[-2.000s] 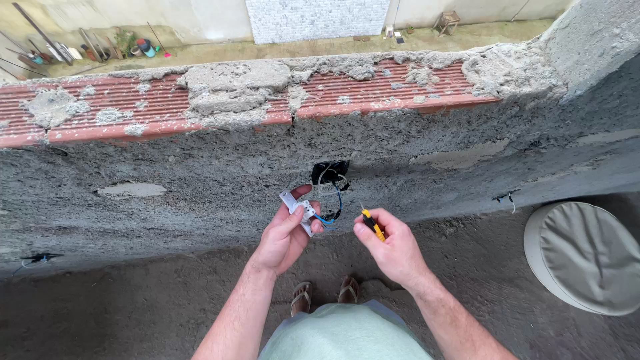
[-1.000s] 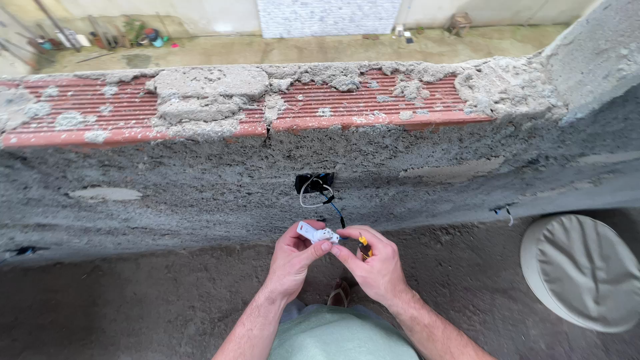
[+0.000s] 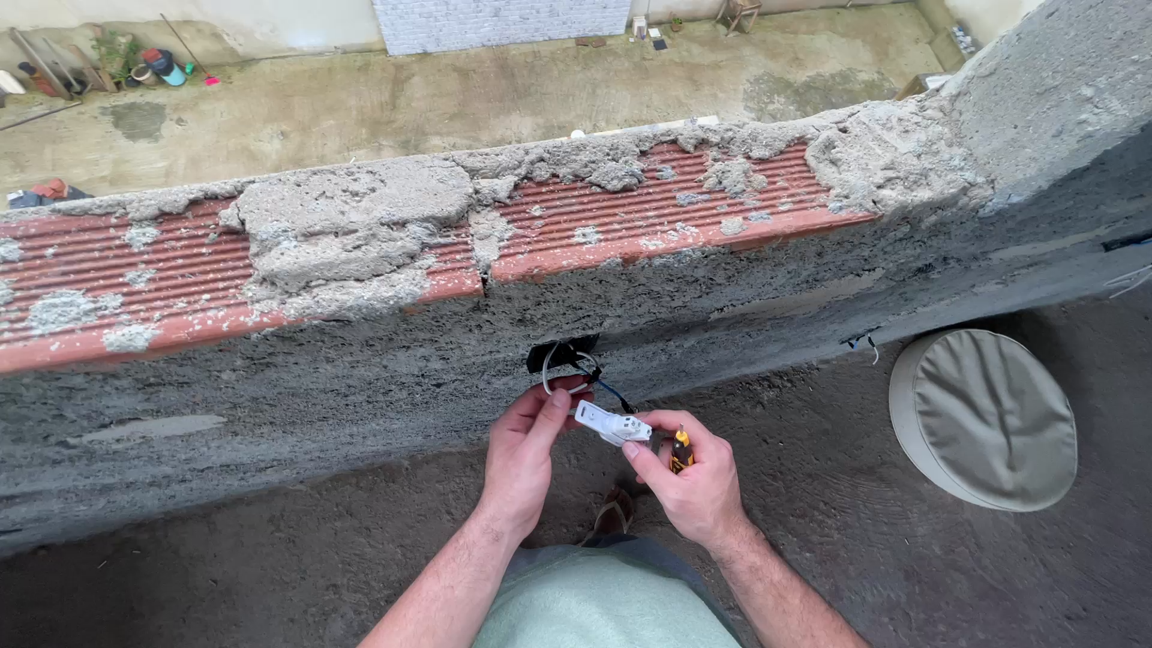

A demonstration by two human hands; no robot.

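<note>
A white plastic electrical fitting (image 3: 614,424), likely a socket or switch module, is between my hands below the wall box. My right hand (image 3: 695,477) pinches its right end with thumb and forefinger and also holds a small black and yellow screwdriver (image 3: 681,450) against the palm, tip upward. With thumb and fingers, my left hand (image 3: 529,450) grips the white cable (image 3: 547,371) at the fitting's left side. That cable loops out of a black wall box (image 3: 562,353) in the rough grey wall. A blue wire (image 3: 612,391) with a dark end runs down behind the fitting.
The wall top shows red ribbed hollow bricks (image 3: 666,211) with crumbling mortar (image 3: 351,211). A round grey padded pouf (image 3: 985,418) stands on the floor at the right. More wire ends (image 3: 868,344) stick out of the wall near it. Beyond the wall lies a lower yard (image 3: 450,108).
My right hand, with the screwdriver, has come left to the white fitting, which my left hand held two seconds ago. My left hand's fingers are now at the white cable.
</note>
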